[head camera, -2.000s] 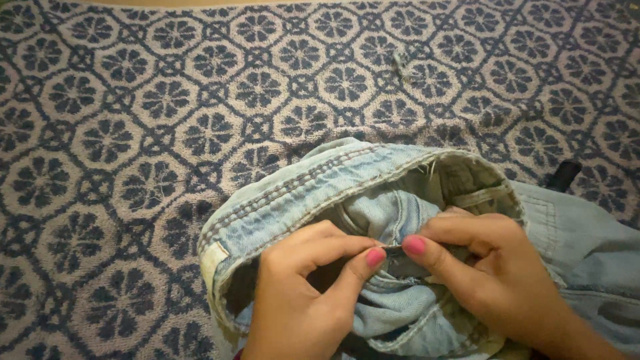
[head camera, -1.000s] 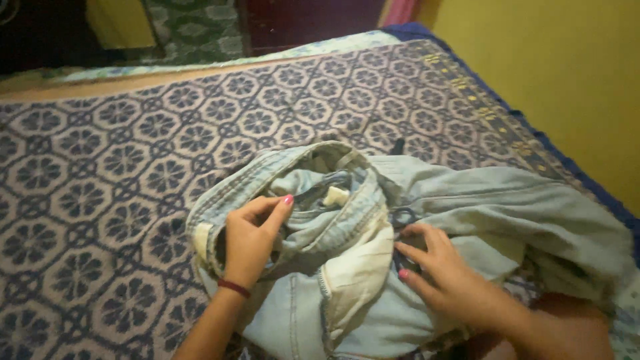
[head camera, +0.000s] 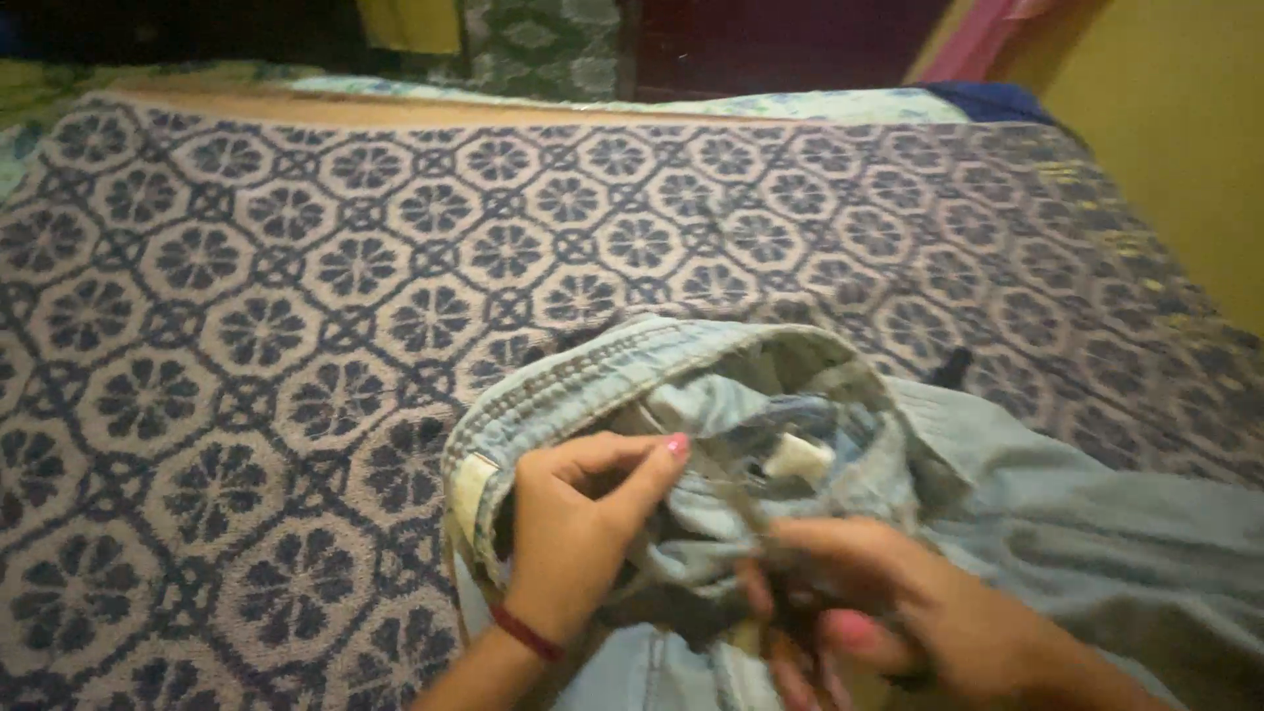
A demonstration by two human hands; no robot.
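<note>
Light blue denim jeans (head camera: 1027, 464) lie bunched, their waistband (head camera: 583, 380) forming an open loop with a pale tag (head camera: 800, 459) inside. Over the left part of this loop is my left hand (head camera: 592, 513), thumb and forefinger pinched together; anything between them is too fine to make out. My right hand (head camera: 869, 602), blurred by motion, is closed round the handles of what look like small dark scissors (head camera: 736, 494). Their blades point up and left toward my left fingertips, over the waist opening. A cream patch (head camera: 472, 504) sits on the waistband beside my left hand.
Under the jeans spreads a dark blue and beige patterned cloth (head camera: 355, 262) on a bed-like surface. A small dark object (head camera: 950, 367) lies just behind the jeans. A yellow wall (head camera: 1165, 128) rises at the right, and a pink cloth (head camera: 987, 39) hangs at the back.
My right hand, beside the dark looped handles on the jeans a second ago, now holds the scissors close to my left hand. Two seconds ago both hands' fingertips met over the waistband.
</note>
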